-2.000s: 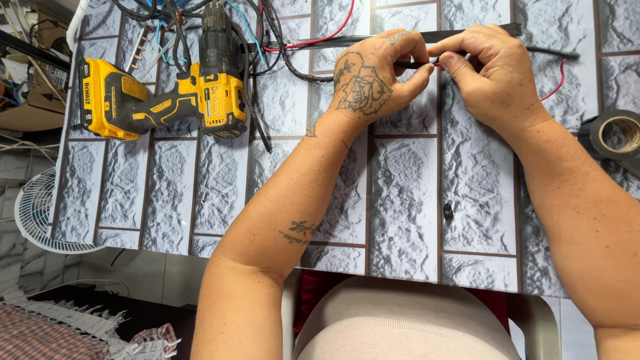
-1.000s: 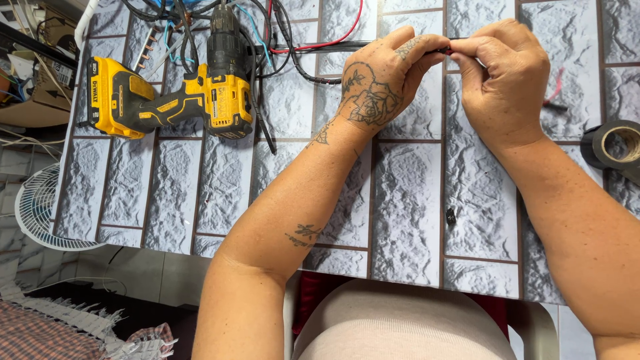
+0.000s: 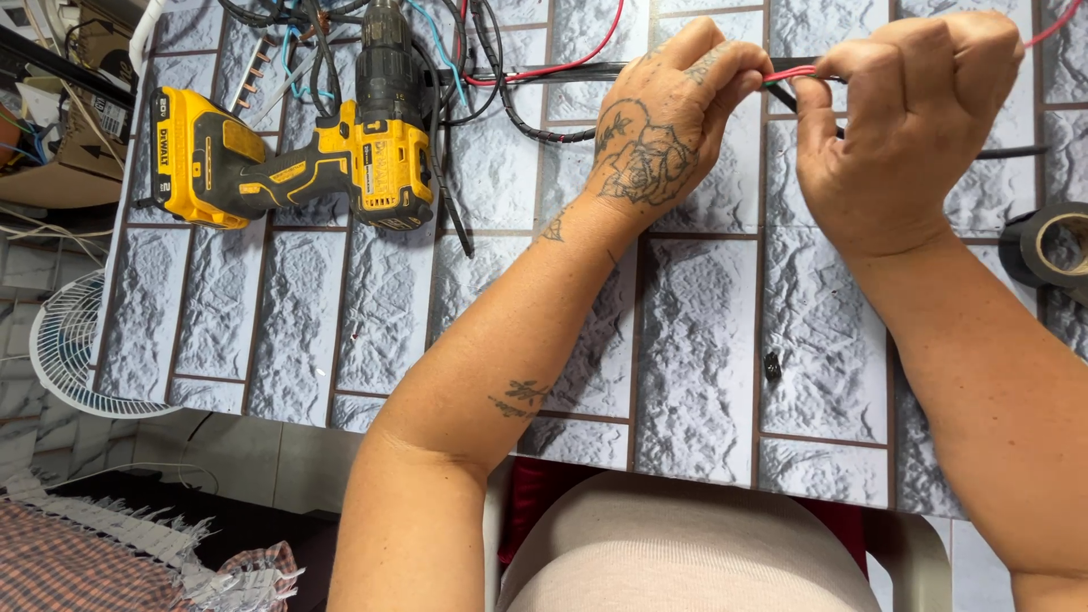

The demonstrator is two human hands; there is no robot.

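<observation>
My left hand [image 3: 671, 119], at the upper middle of the view, pinches a bundle of thin wires between thumb and fingertips. Just to its right, my right hand [image 3: 909, 127] pinches the same bundle, and a short stretch of red wire [image 3: 792, 74] shows between the hands, with a bit of green beside it. A black cable [image 3: 780, 96] hangs just below that stretch. Black spiral-wrapped cable [image 3: 544, 133] runs from the left toward my left hand. Behind the hands lies a flat black strip [image 3: 578, 71]. The exact ends of the wires are hidden by my fingers.
A yellow and black DeWalt cordless drill [image 3: 289, 166] lies at the left among tangled cables [image 3: 319, 51]. A roll of black tape [image 3: 1047, 244] is at the right edge. A small black piece [image 3: 772, 366] sits on the stone-patterned table [image 3: 697, 340]. A white fan guard [image 3: 76, 348] stands beyond the left edge.
The red wire now shows between my fingertips, where a dark piece was visible before. My right hand's fingers have shifted their pinch. The drill has stayed in place.
</observation>
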